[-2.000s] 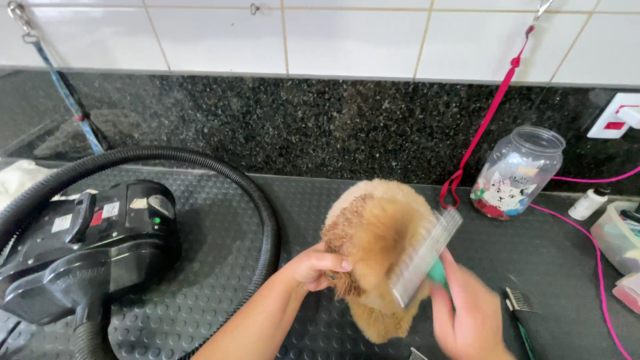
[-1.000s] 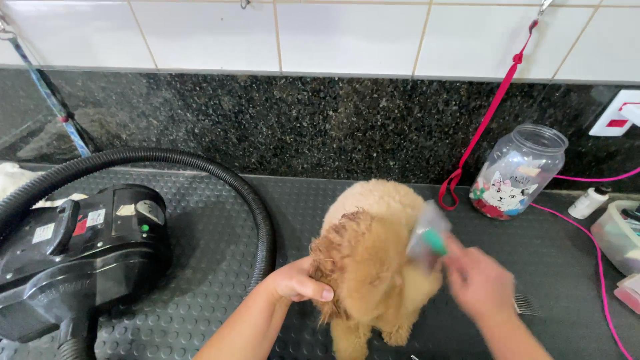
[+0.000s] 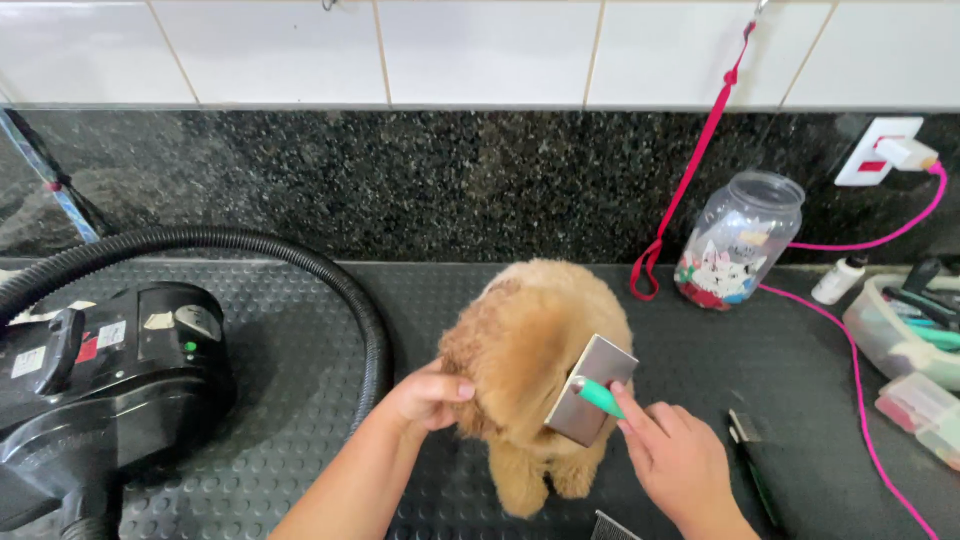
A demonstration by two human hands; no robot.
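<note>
A fluffy apricot-coloured dog (image 3: 517, 352) stands on the black studded rubber mat, its two lower legs showing toward me. My left hand (image 3: 433, 397) grips the curly fur at the left side of its head, the thumb on top and the other fingers hidden in the fur. In my right hand (image 3: 675, 450) is a slicker brush (image 3: 604, 371) by its green handle. The brush's metal back faces up and its hidden bristle side lies against the fur on the dog's right side in view.
A black pet dryer (image 3: 150, 375) with a ribbed hose (image 3: 337, 277) stands left. At right are a red leash (image 3: 701, 150), a clear plastic jar (image 3: 739, 240), a small bottle (image 3: 838, 280), a tub of tools (image 3: 885, 337), a pink cable (image 3: 859, 375), a black-handled grooming rake (image 3: 750, 457). A metal comb (image 3: 611, 527) lies near me.
The brush has gone from a blurred, raised position over the fur to lying against the dog's side. The dog's head has shifted slightly, and my left hand keeps its hold.
</note>
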